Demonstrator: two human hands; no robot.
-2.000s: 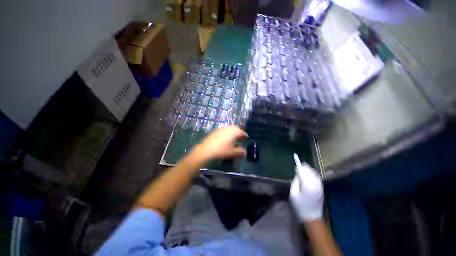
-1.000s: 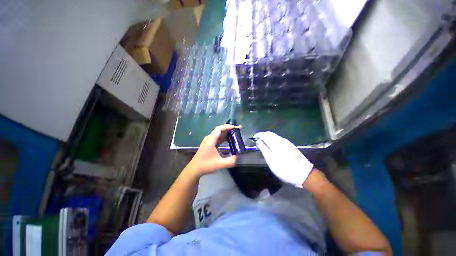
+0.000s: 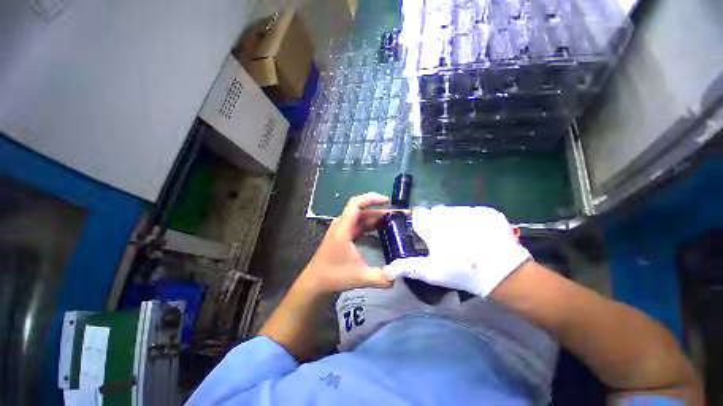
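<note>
A glossy black moulded part [image 3: 399, 237] is held over the bench's front edge, above my lap. My bare left hand [image 3: 349, 252] grips it from the left, fingers at its top and thumb near its bottom. My right hand [image 3: 468, 250], in a white glove, is on the part's right side, with the thumb near its lower end. An orange-red tip [image 3: 516, 231] shows beside the glove; whether the glove holds it I cannot tell. A second black part [image 3: 402, 190] lies on the green bench top just beyond the held one.
A clear blister tray [image 3: 357, 111] with a few black parts at its far end lies left of a tall stack of blister trays [image 3: 507, 87]. An open carton [image 3: 284, 59] on a blue crate [image 3: 300, 111] stands left of the bench. Metal rim [image 3: 581, 170] edges the bench's right side.
The gloved right hand has closed in on the held part, which is now between both hands. The second part now shows more fully beyond it. The view has shifted, moving the bench rightward.
</note>
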